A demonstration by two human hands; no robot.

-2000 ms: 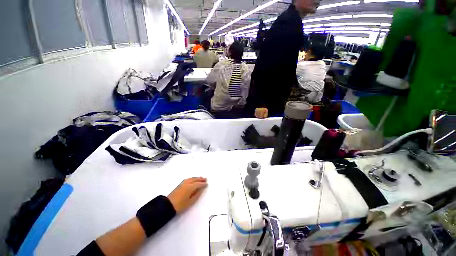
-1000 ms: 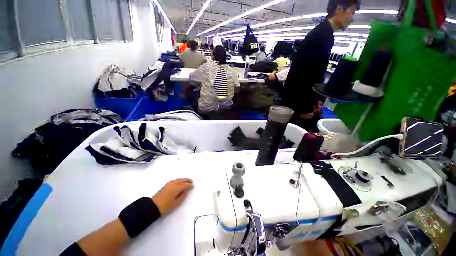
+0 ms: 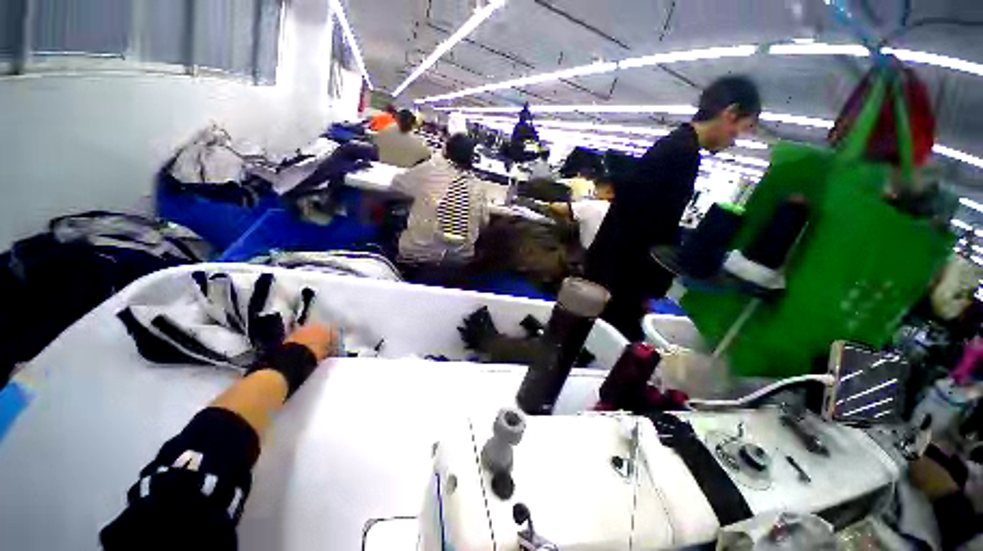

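My left hand [image 3: 313, 340], with a black band at the wrist, is stretched out to the far side of the table. It is at the right edge of a pile of black-and-white striped cut pieces [image 3: 205, 323]. The fingers are blurred, so a grip on the cloth cannot be made out. The white sewing machine head [image 3: 571, 484] stands in front of me, its lower part cut off by the bottom edge. At the far right edge a blurred skin-toned shape with a dark band [image 3: 940, 474] may be my right arm; no fingers are clear.
Dark scraps [image 3: 501, 339] lie behind the machine, beside a dark upright cylinder [image 3: 561, 344] and a dark red thread cone [image 3: 631, 371]. A phone-like device [image 3: 868, 382] and a green bag [image 3: 830, 258] are at right. Blue bins [image 3: 199, 221] and people are beyond the table.
My left hand has moved from the bare tabletop forward and left to the striped pile. The view has tilted and turned right. The skin seen under the machine head is gone from there.
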